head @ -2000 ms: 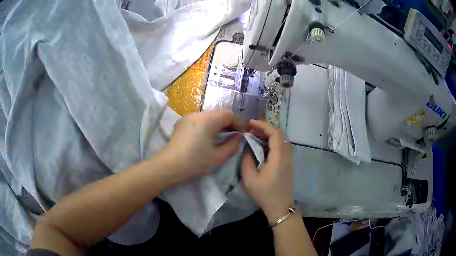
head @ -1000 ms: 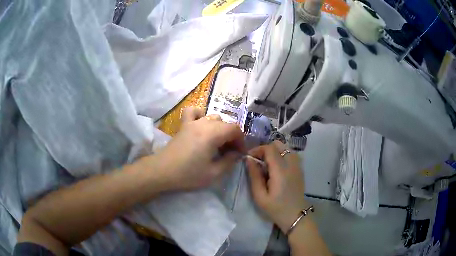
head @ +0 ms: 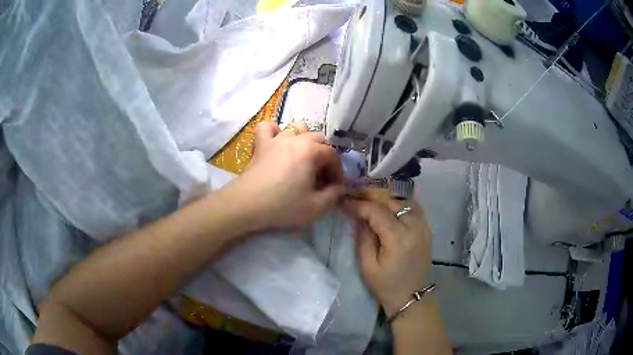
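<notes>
Large crumpled pale grey-white cloth (head: 69, 132) fills the left side, and a cloth end (head: 284, 277) lies under and below my left forearm. My left hand (head: 291, 180) is just in front of the needle area, fingers bent and pinching the cloth edge. My right hand (head: 392, 239) meets it fingertip to fingertip, also pinching the edge; the pinched part is mostly hidden by the fingers. The presser foot and needle area (head: 357, 163) is just beyond my fingertips, partly hidden, under the white machine head (head: 375, 76).
A stack of folded pale strips (head: 496, 229) lies right of the needle under the machine arm. Yellow-orange tape (head: 243, 145) shows left of the needle. A cream ridged knob (head: 470, 130) is on the head. The control panel edge (head: 620, 87) is at the far right.
Compared with two seconds ago, both hands are closer to the needle and the pinched cloth edge is lower between them. The view has shifted, so the machine head looks larger.
</notes>
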